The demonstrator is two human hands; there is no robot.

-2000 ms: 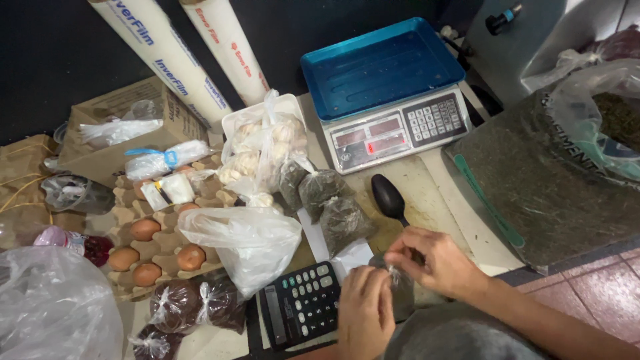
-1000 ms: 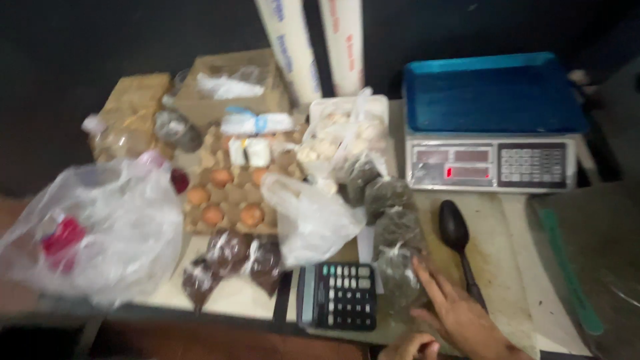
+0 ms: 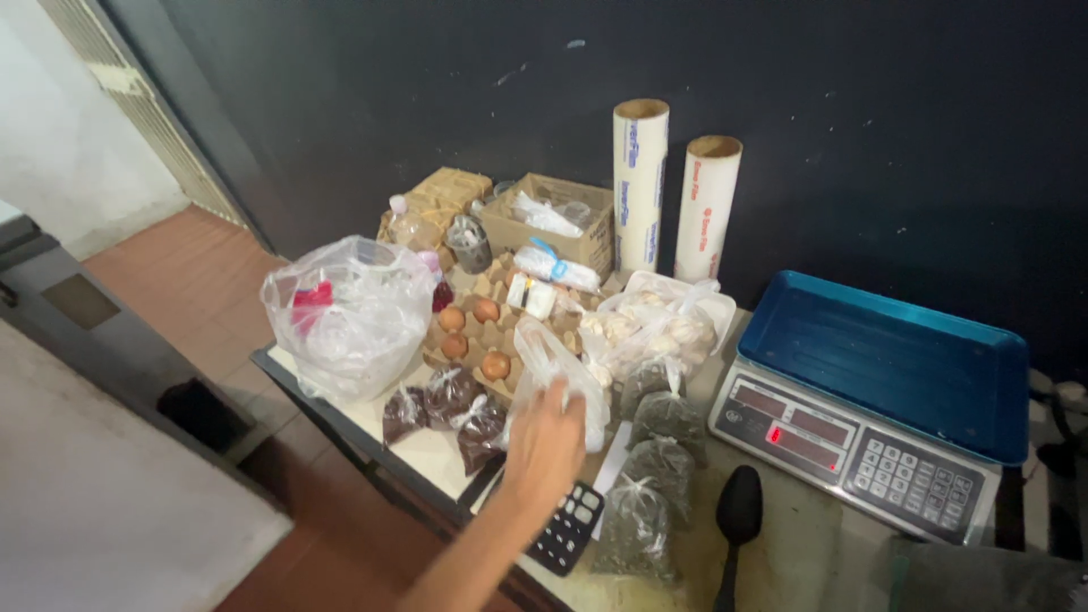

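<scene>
My left hand [image 3: 548,442] reaches over the calculator [image 3: 565,527], its fingers at the white plastic bags [image 3: 557,374]; whether they grip the plastic is unclear. My right hand is out of view. Several tied clear bags of dark green ground material stand in a row right of the calculator, the nearest one [image 3: 637,531] at the front. A black spoon [image 3: 739,506] lies to their right. Beyond it stands a digital scale [image 3: 850,450] with a blue tray [image 3: 884,365]. Tied bags of dark reddish-brown contents [image 3: 450,395] lie left of my hand.
Brown eggs [image 3: 495,365] sit in a cardboard egg tray [image 3: 489,336]. Behind are a cardboard box [image 3: 586,242] and two upright film rolls [image 3: 642,187]. Bagged garlic-like pieces [image 3: 650,327] fill a white tray. A large clear bag [image 3: 357,323] sits at the table's left edge.
The right hand has left the nearest green bag and gone out of view. My left hand has moved across to the white plastic bags. The view has swung left.
</scene>
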